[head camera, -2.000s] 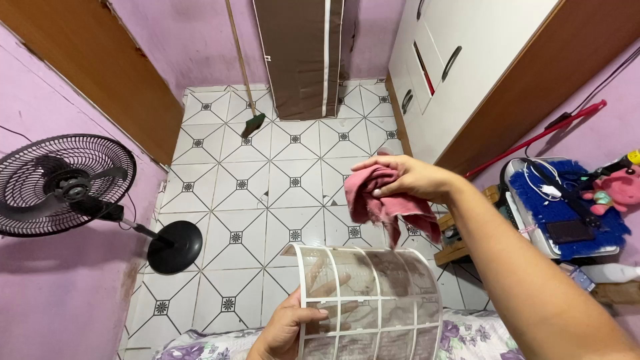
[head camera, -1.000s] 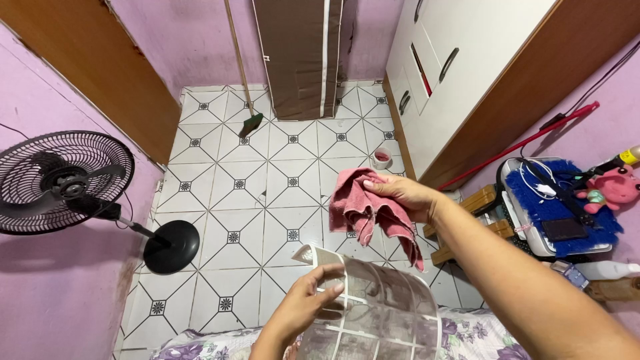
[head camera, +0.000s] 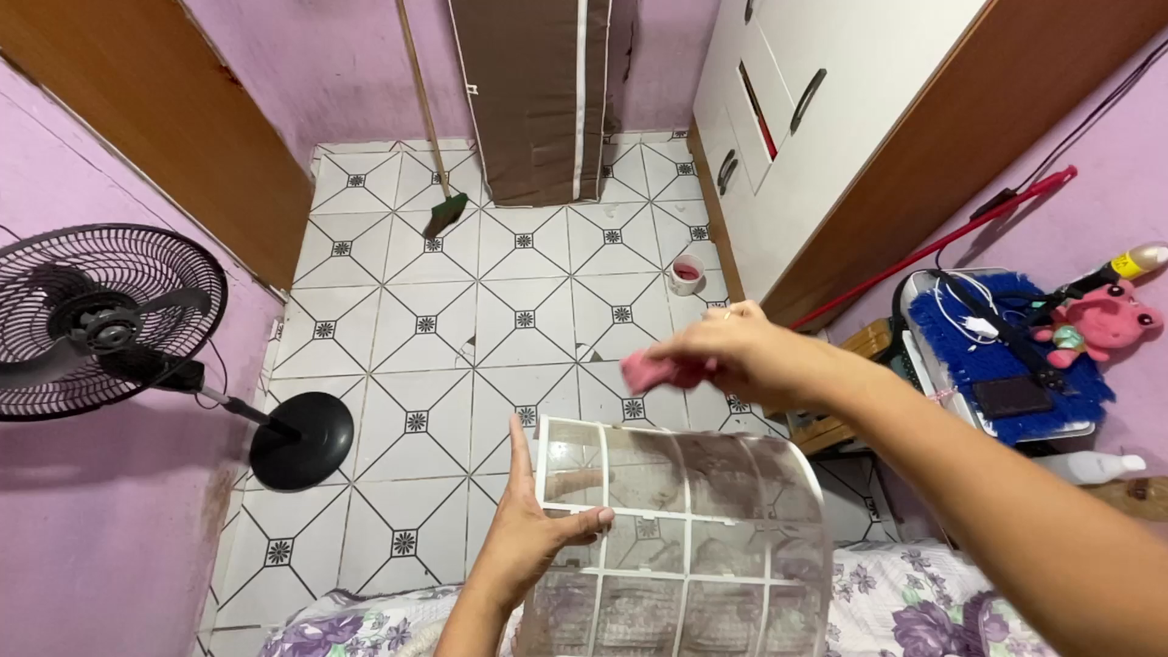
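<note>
My left hand (head camera: 538, 538) grips the left edge of a curved air conditioner filter (head camera: 689, 547), its thumb on the front and its fingers behind. The filter has a white plastic grid frame with fine mesh, and grey dirt marks much of the mesh. Just above the filter's top edge, not touching it, my right hand (head camera: 730, 356) holds a bunched pink cloth (head camera: 671, 370). Part of the cloth is hidden under the fingers.
A black pedestal fan (head camera: 301, 441) stands at left. On the tiled floor are a white tub (head camera: 685, 274), a broom (head camera: 445, 215) and a brown fabric cover (head camera: 534, 109). A white cabinet (head camera: 803, 173) and a blue-topped stand (head camera: 995, 356) are at right; floral bedding (head camera: 894, 593) lies below.
The pink cloth hung loosely from my right hand and is now bunched up in it. My left hand has shifted to the filter's left edge, thumb on the frame.
</note>
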